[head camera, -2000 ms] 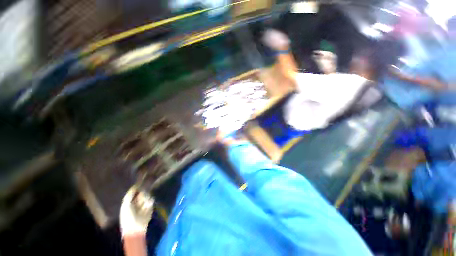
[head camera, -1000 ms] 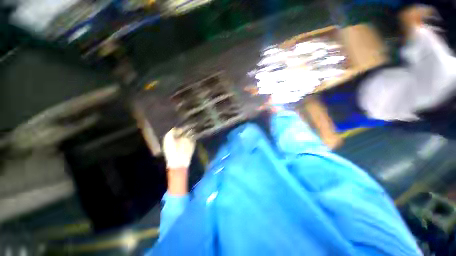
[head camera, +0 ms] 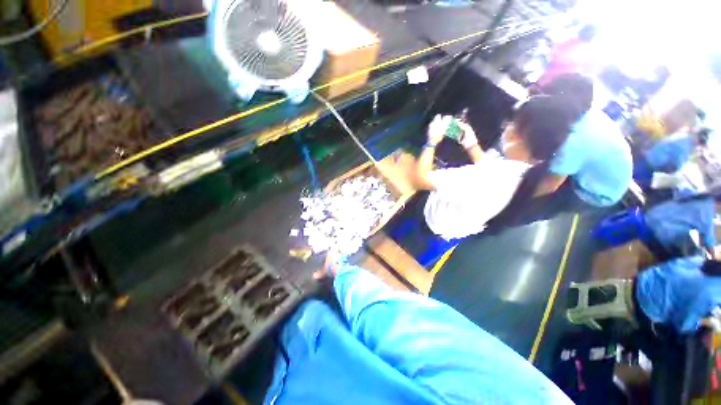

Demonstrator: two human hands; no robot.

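The carrier tray (head camera: pixel 234 300) lies on the dark bench in front of me, with four main openings holding dark shapes. A heap of small silver pieces (head camera: pixel 341 215) fills a shallow cardboard box (head camera: pixel 405 176) and spills over its near left side. My right hand (head camera: pixel 326 265) is at the near edge of the heap, right of the tray. It is small, blurred and partly hidden by my blue sleeve, so its grip cannot be told. A pale sliver at the bottom left edge may be my left glove (head camera: pixel 144 401), almost fully cut off.
A small yellowish scrap (head camera: pixel 300 254) lies beside the heap. A raised shelf behind holds a fan (head camera: pixel 269 43), a carton (head camera: pixel 348 49) and a bin of brown parts (head camera: pixel 93 126). A white-shirted coworker (head camera: pixel 478 190) sits at the right, holding a green board (head camera: pixel 454 130). Cardboard (head camera: pixel 397 265) stands beside my sleeve.
The view has swung up and become sharper, bringing the shelf and fan into sight. My left hand has dropped almost out of the picture. My right hand stays by the silver heap.
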